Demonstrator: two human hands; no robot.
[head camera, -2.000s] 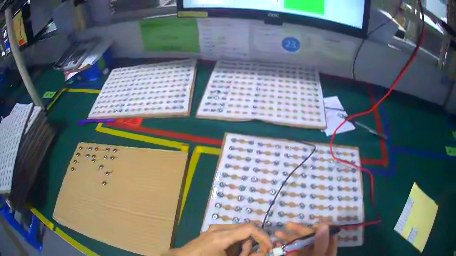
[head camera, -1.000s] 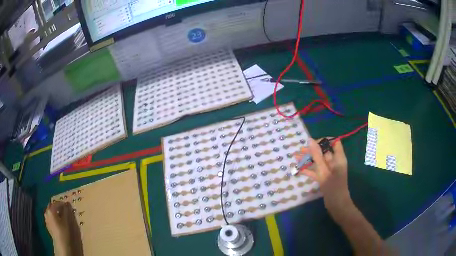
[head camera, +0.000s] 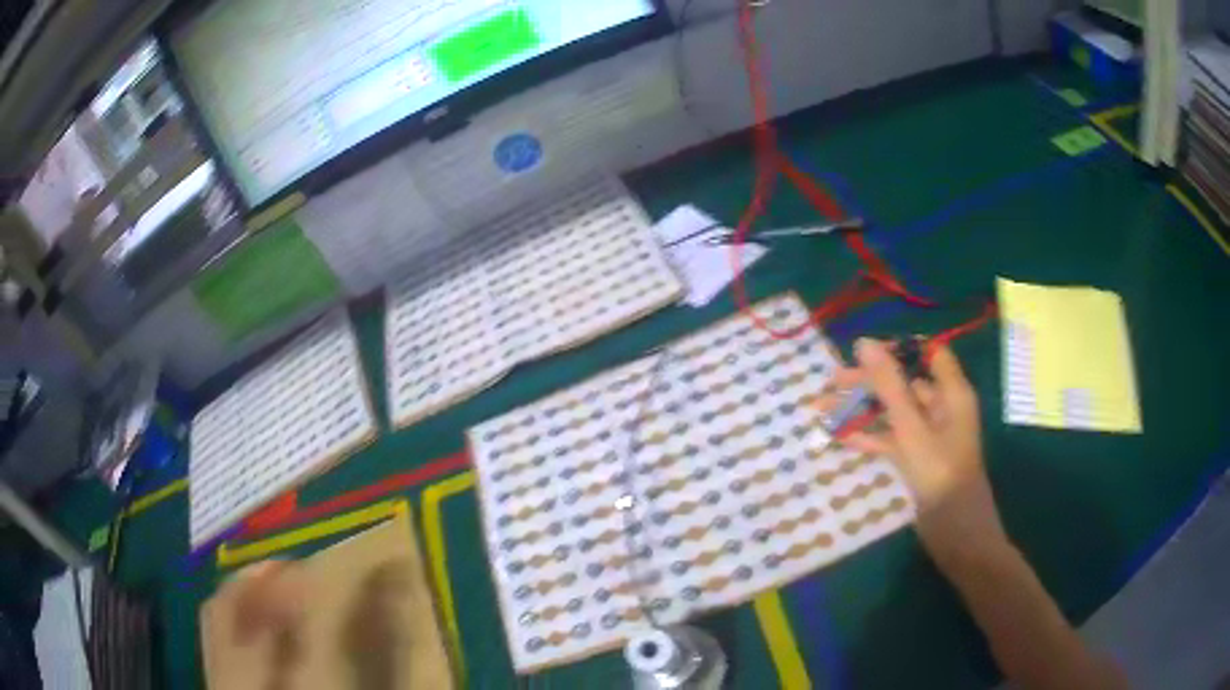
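Note:
My right hand (head camera: 924, 418) holds the grey and dark test probe (head camera: 853, 404) over the right side of the white working tray (head camera: 614, 465), its red lead trailing right. The tray bears rows of silver dots and tan linked holes. The silver test base (head camera: 675, 661) stands at the tray's front edge, cut by the frame, with a thin dark lead running up across the tray. My left hand (head camera: 263, 607) is a blur over the brown cardboard sheet (head camera: 391, 580) at lower left; its fingers and anything in them cannot be made out.
Two filled white trays (head camera: 533, 303) (head camera: 281, 421) lie behind. A monitor (head camera: 391, 81) stands at the back. The red lead (head camera: 758, 108) hangs down near white paper (head camera: 708, 254) and a thin grey tool. A yellow label sheet (head camera: 1072, 357) lies right. Tray stacks stand at both ends.
Both hands were together at the working tray, then parted, the left to the cardboard, the right with the probe to the right. The test base came into view. The camera view has shifted.

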